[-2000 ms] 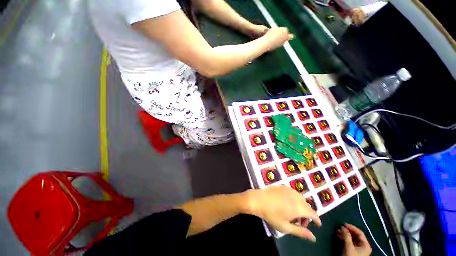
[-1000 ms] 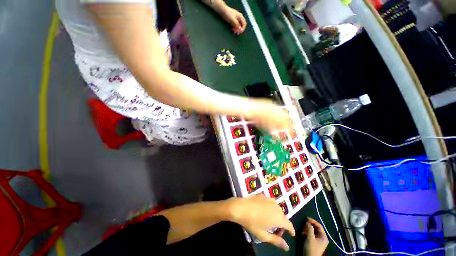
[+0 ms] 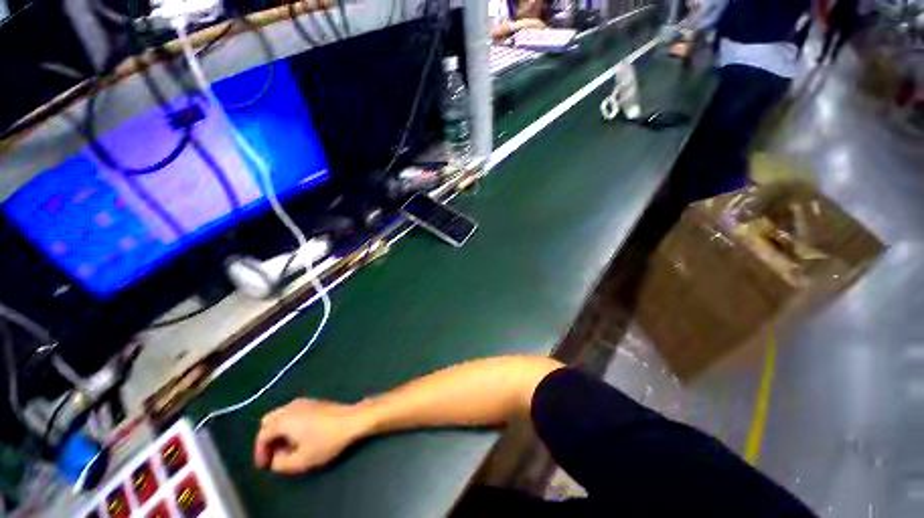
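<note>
My right hand [image 3: 306, 436] rests on the green bench [image 3: 446, 314] at the lower left, its fingers curled into a loose fist. No object shows in it; the inside of the fist is dark and hidden. The component tray [image 3: 216, 473] shows only as a white corner with red cells at the bottom left edge, left of my right hand and apart from it. The rest of the tray is cut off, and no circuit boards show. My left hand is out of the picture.
A white cable [image 3: 322, 314] loops onto the bench near my hand. Behind are a monitor [image 3: 172, 172], a white scanner [image 3: 265, 275], a smartphone [image 3: 440, 220] and a bottle [image 3: 454, 116]. A whitish object [image 3: 626, 96] lies farther along. An open carton [image 3: 724, 293] and a standing person [image 3: 755, 76] are right.
The view has swung right along the bench. The co-worker beside the tray, the circuit boards and my left hand have left the picture. My right forearm now shows, and its hand is curled.
</note>
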